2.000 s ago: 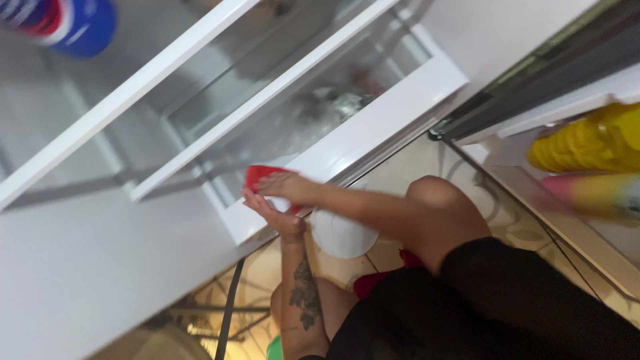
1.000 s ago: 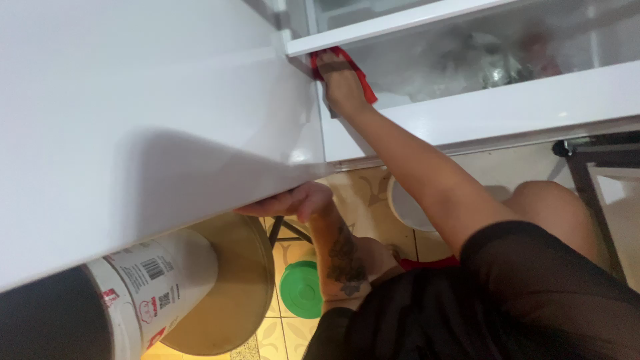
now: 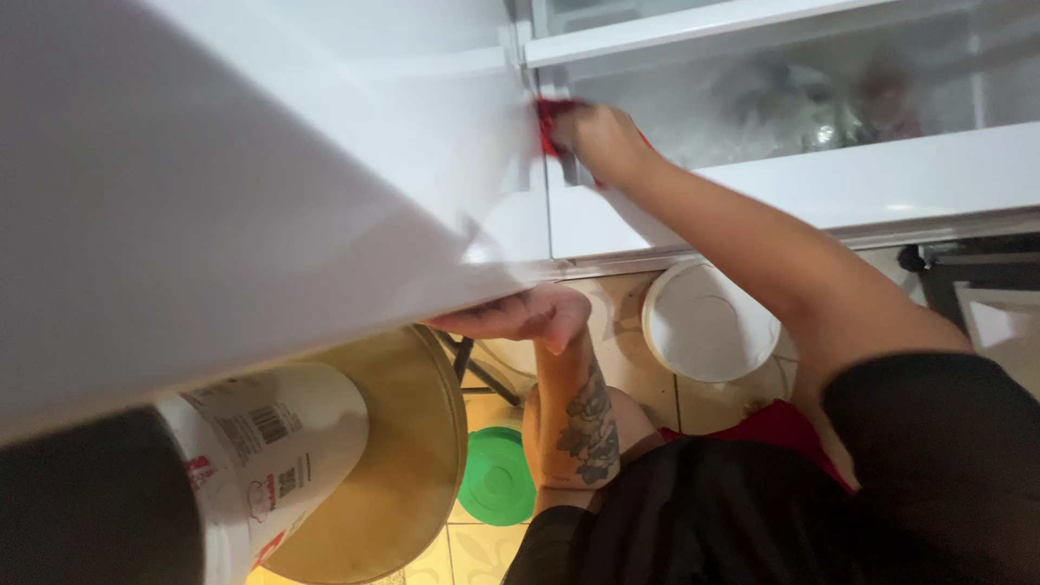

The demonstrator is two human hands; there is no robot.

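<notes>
My right hand (image 3: 605, 142) grips a red cloth (image 3: 552, 126), pressed at the corner where the white refrigerator drawer front (image 3: 877, 183) meets the side by the hinge; both are blurred. Below and to the left, my left hand (image 3: 520, 313) lies palm up against the lower edge of the white refrigerator door (image 3: 244, 219), its fingers partly hidden under that edge. Behind the drawer front, blurred contents (image 3: 821, 114) show through the clear plastic.
A white printed bucket (image 3: 276, 447) stands on a round brown seat or table (image 3: 406, 455) at the lower left. A green lid (image 3: 497, 478) and a round white lid or container (image 3: 711, 321) are on the tiled floor. A dark-framed object (image 3: 975, 276) is at the right.
Two seconds ago both hands were together at the red cloth. The left hand has since moved to the door's lower edge. The right hand, with the cloth, is now at the hinge-side corner.
</notes>
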